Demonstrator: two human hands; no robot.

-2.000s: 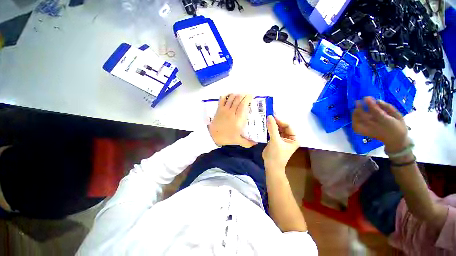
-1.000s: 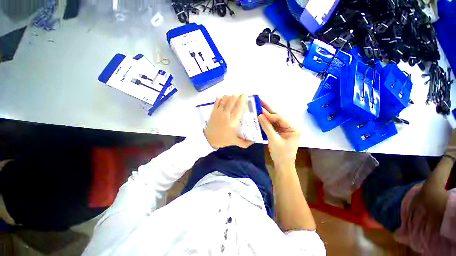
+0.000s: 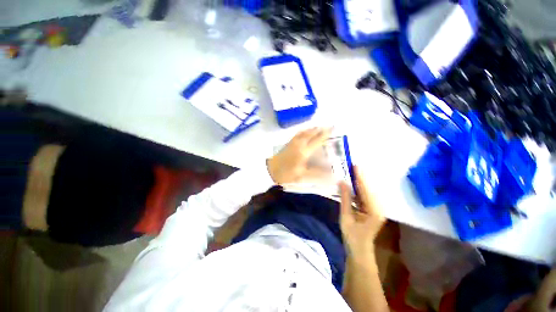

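A white retail box with a blue end (image 3: 339, 159) lies at the table's front edge, blurred. My left hand (image 3: 299, 159) lies flat over its left part, fingers extended. My right hand (image 3: 361, 210) holds its right end between thumb and fingers. Part of the box is hidden under my left hand. Printed flat boxes (image 3: 222, 106) lie fanned on the table to the left. A stack of printed boxes with blue edges (image 3: 286, 89) stands beyond my hands.
A pile of loaded blue trays (image 3: 472, 164) lies to the right. Black cables (image 3: 509, 73) are heaped at upper right. White-faced blue cartons (image 3: 440, 38) stand at top right. A clear plastic bag (image 3: 213, 27) lies upper left. A person's arm (image 3: 44, 183) shows at left.
The view has shifted, so the table things appear farther right and lower. My left hand's fingers have straightened over the box. The neighbour's hand has left the blue trays.
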